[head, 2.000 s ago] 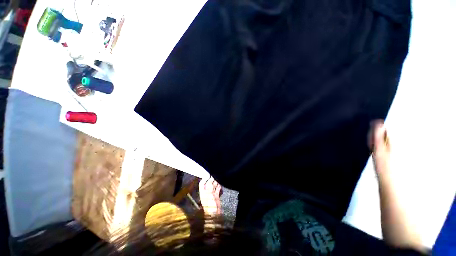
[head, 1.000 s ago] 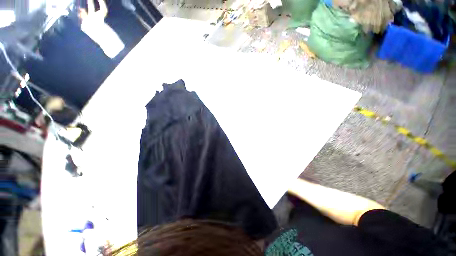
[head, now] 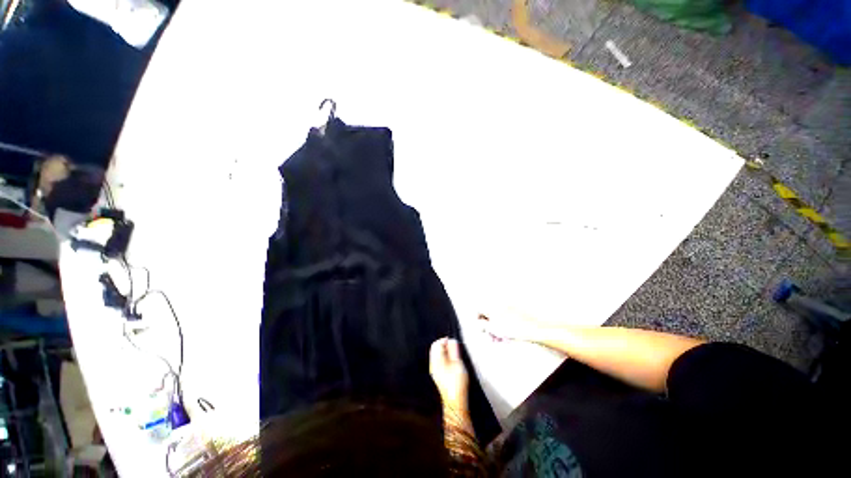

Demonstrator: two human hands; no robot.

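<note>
A black sleeveless long garment (head: 341, 299) lies spread on the white table (head: 560, 168), its collar away from me. A hanger hook (head: 327, 109) stands out above the collar. My left hand (head: 450, 372) lies on the garment near its right edge, fingers pointing away from me, with no visible grip. My right hand (head: 499, 327) reaches in from the right, just beside that edge. It is washed out against the table, so its fingers are unclear. My hair hides part of the lower garment.
Black adapters (head: 114, 233) and cables lie along the table's left edge. A purple item (head: 177, 415) and other small things lie at the lower left. Beyond the table's right edge is grey floor with yellow-black tape (head: 807, 213). A green sack (head: 686, 13) is at the top right.
The view has moved nearer the table. The collar and hanger hook now show clearly. My right arm has reached further left over the table, and my left hand has come into view on the garment.
</note>
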